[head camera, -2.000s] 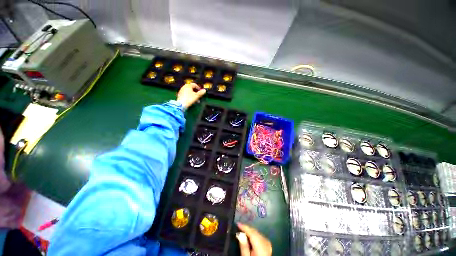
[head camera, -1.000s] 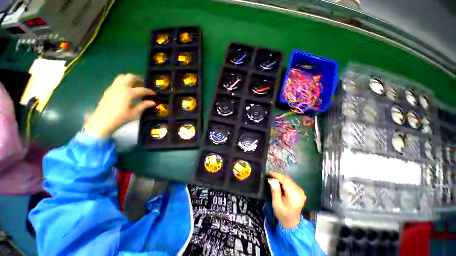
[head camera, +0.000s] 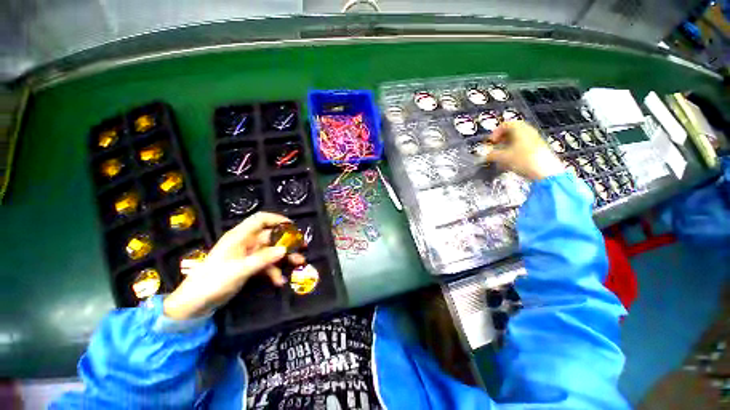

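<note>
My left hand (head camera: 240,260) holds a round housing with a shiny gold inside (head camera: 288,239) above the lower part of the middle black compartment tray (head camera: 260,179). Another gold housing (head camera: 304,279) sits in that tray's bottom right pocket. Upper pockets hold black round units with short blue, pink or red lines. My right hand (head camera: 520,150) is over the clear blister trays (head camera: 448,248), fingertips close together at a silver disc (head camera: 483,149); whether they grip it cannot be told. Other silver discs (head camera: 427,100) lie in the upper pockets.
A second black tray (head camera: 152,192) with gold housings is at left. A blue bin (head camera: 344,102) holds tangled wires, with loose wires (head camera: 352,204) and a pale thin stick (head camera: 391,189) below. A dark pocket tray (head camera: 588,144), white blocks (head camera: 615,108) and a red bin (head camera: 620,272) are right.
My left hand has moved right from the left tray and now holds a gold housing. My right hand has moved from the middle tray's lower corner to the clear trays. The view has shifted right.
</note>
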